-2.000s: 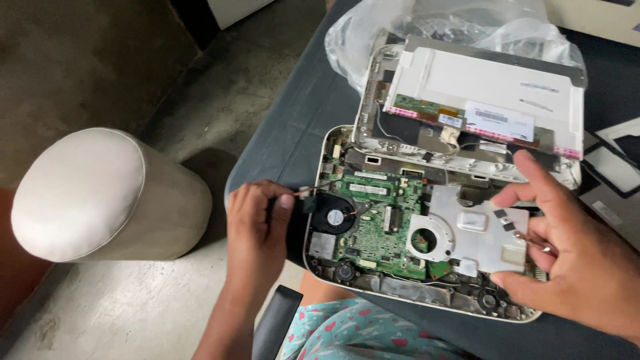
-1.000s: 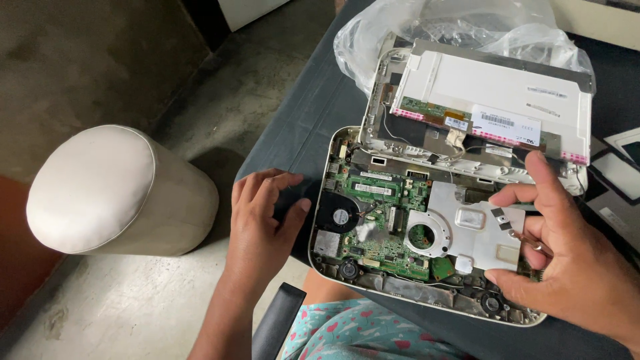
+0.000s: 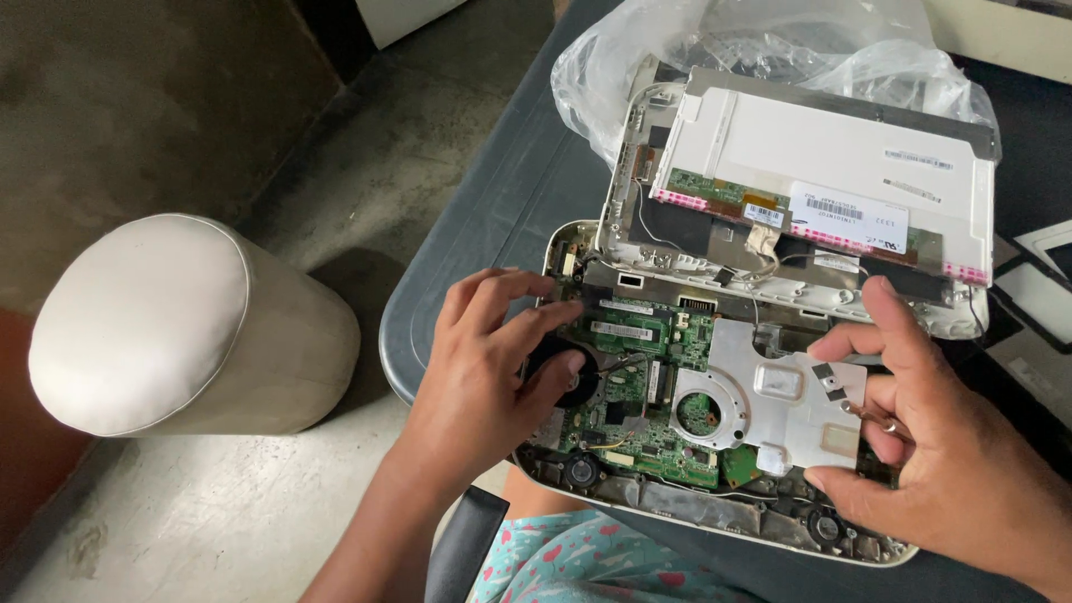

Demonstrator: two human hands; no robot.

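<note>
An opened laptop base [image 3: 712, 523] with a green circuit board [image 3: 620, 394] lies on the table. My left hand [image 3: 494, 360] is over its left side, thumb on the black cooling fan [image 3: 578, 377] and fingertips near the base's upper left corner. My right hand [image 3: 930, 435] holds a flat silver metal plate [image 3: 779, 385] with a round opening, above the board's right part. A small copper-coloured metal piece [image 3: 875, 419] is by my right fingers. Behind the base, the laptop lid shell [image 3: 641, 176] carries a white-backed display panel [image 3: 821, 151] with thin cables.
A clear plastic bag [image 3: 754, 42] lies behind the lid on the dark table [image 3: 486, 218]. Flat frames and panels [image 3: 1034, 301] are at the right. A round padded stool [image 3: 167, 327] stands left of the table; a black armrest [image 3: 469, 544] is near my lap.
My left hand has moved from the base's left edge in over the fan, with its fingers reaching the upper left corner. My right hand keeps its hold on the metal plate.
</note>
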